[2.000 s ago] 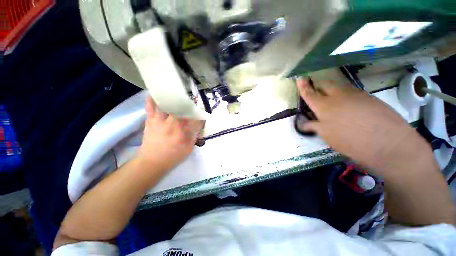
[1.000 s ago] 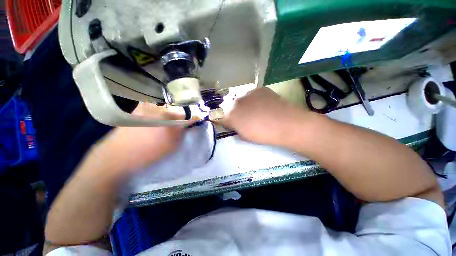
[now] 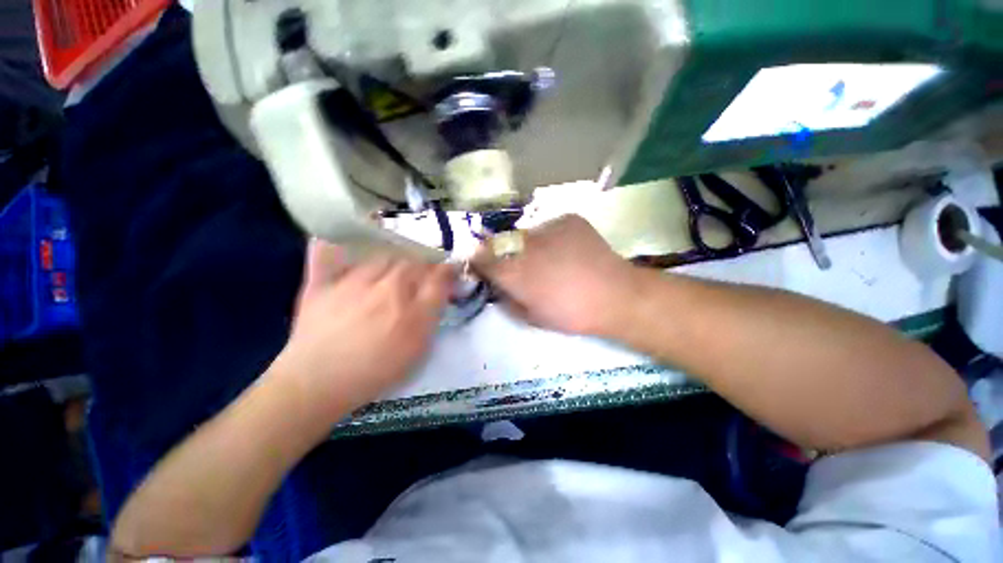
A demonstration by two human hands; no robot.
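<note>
A light grey panel with a dark edge (image 3: 464, 307) shows as a small part between my hands, below the needle area; the rest is hidden. My left hand (image 3: 368, 313) is slightly blurred, its fingers on the panel's left side, beside the pale take-up cover (image 3: 313, 165). My right hand (image 3: 566, 275) is curled at the panel's right side, its fingertips close to the presser foot area. The sewing machine (image 3: 594, 110) stands over both hands. The needle and the exact finger grip are mostly hidden.
Black-handled scissors (image 3: 726, 214) and a slim metal tool (image 3: 808, 225) lie right of the needle area. A white tape roll (image 3: 935, 229) sits on a peg at the right. A red basket (image 3: 94, 33) and a blue crate (image 3: 39, 264) are at the left, beside dark cloth (image 3: 165, 220).
My right hand has moved from beside the scissors to the needle area, uncovering them. The small grey panel has come between my hands, and less of it shows than a second ago.
</note>
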